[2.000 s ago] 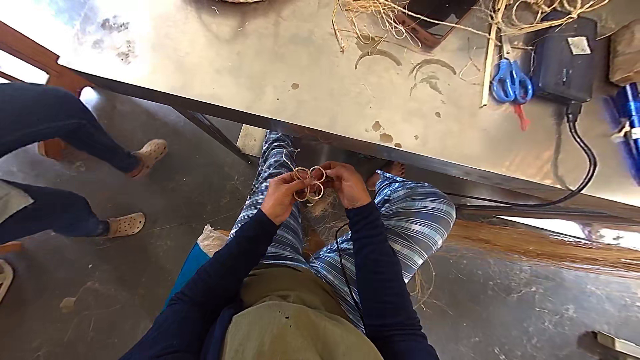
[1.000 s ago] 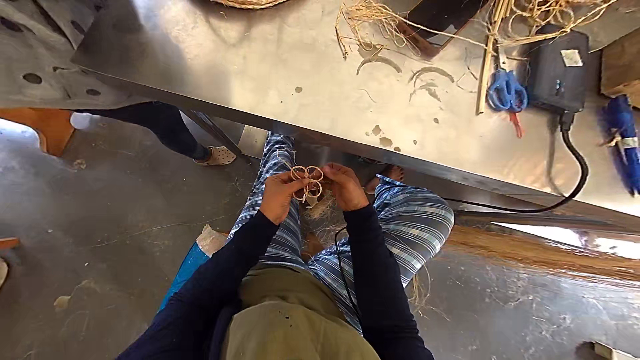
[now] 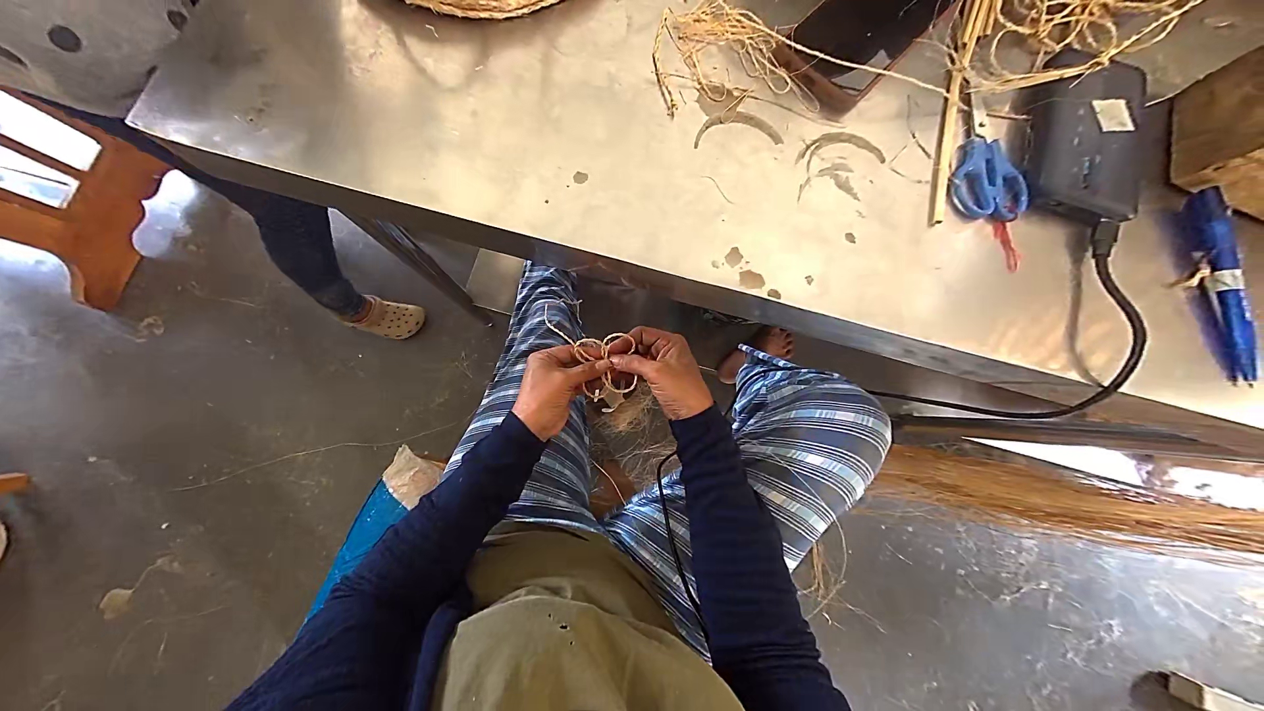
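Over my lap, near the table's front edge, my left hand (image 3: 560, 387) and my right hand (image 3: 665, 369) pinch a small looped piece of natural fibre cord (image 3: 606, 361) from both sides. Several round loops, like petals, show between the fingertips, and a loose cord end sticks up to the left. The fingers hide the middle of the piece. On the table lie a tangle of the same sort of fibre (image 3: 726, 49), blue-handled scissors (image 3: 987, 180) and, beside them, thin flat strips (image 3: 950, 148).
The metal table (image 3: 444, 128) spans the top. A black box (image 3: 1086, 138) with a cable, a wooden block (image 3: 1220, 128) and a blue bundle (image 3: 1224, 286) stand right. A person's leg (image 3: 306, 247) and a wooden chair (image 3: 99, 217) are left; a long fibre bundle (image 3: 1047, 494) lies lower right.
The other person at the left has moved; two legs showed there earlier, and now one leg shows below the table. My hands keep hold of the looped piece in nearly the same place.
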